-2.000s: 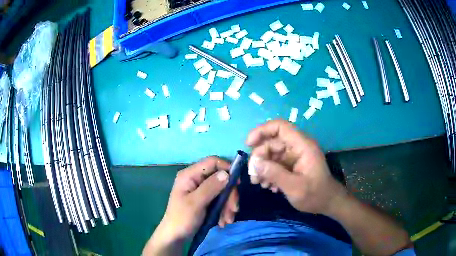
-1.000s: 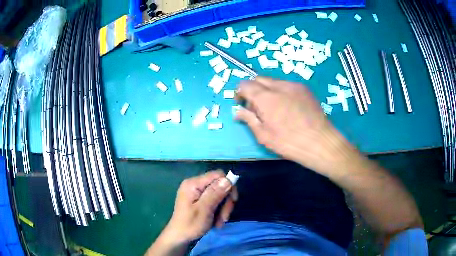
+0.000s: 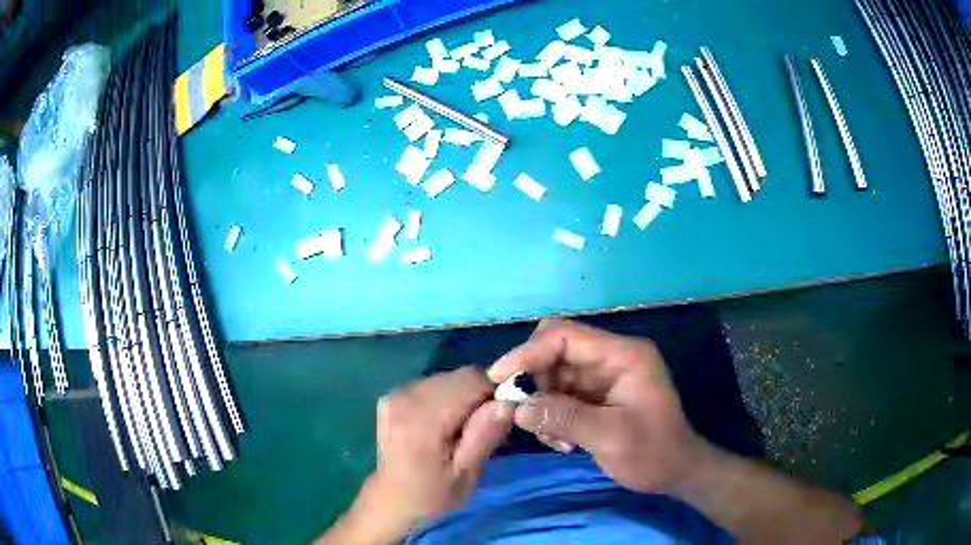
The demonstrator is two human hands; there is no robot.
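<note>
My left hand (image 3: 431,431) and my right hand (image 3: 607,405) meet over my lap, below the bench's front edge. Between their fingertips is a small white plastic piece (image 3: 511,394) with a black round end or opening beside it. Both hands pinch it. Whether the black part is a fitting or a tube end I cannot tell; no tube length shows below the fingers. Many white plastic pieces (image 3: 583,163) lie scattered on the green bench top.
A single tube (image 3: 447,113) lies among the white pieces. Short tubes (image 3: 724,122) lie at right. Long tubes (image 3: 149,277) overhang the bench at left, more (image 3: 926,128) at far right. A blue bin (image 3: 319,53), striped label (image 3: 202,91) and plastic bag (image 3: 64,138) are at upper left.
My right hand has come back from the white pieces on the bench to my left hand. The dark tube end seen two seconds ago no longer shows clearly. The view has shifted slightly.
</note>
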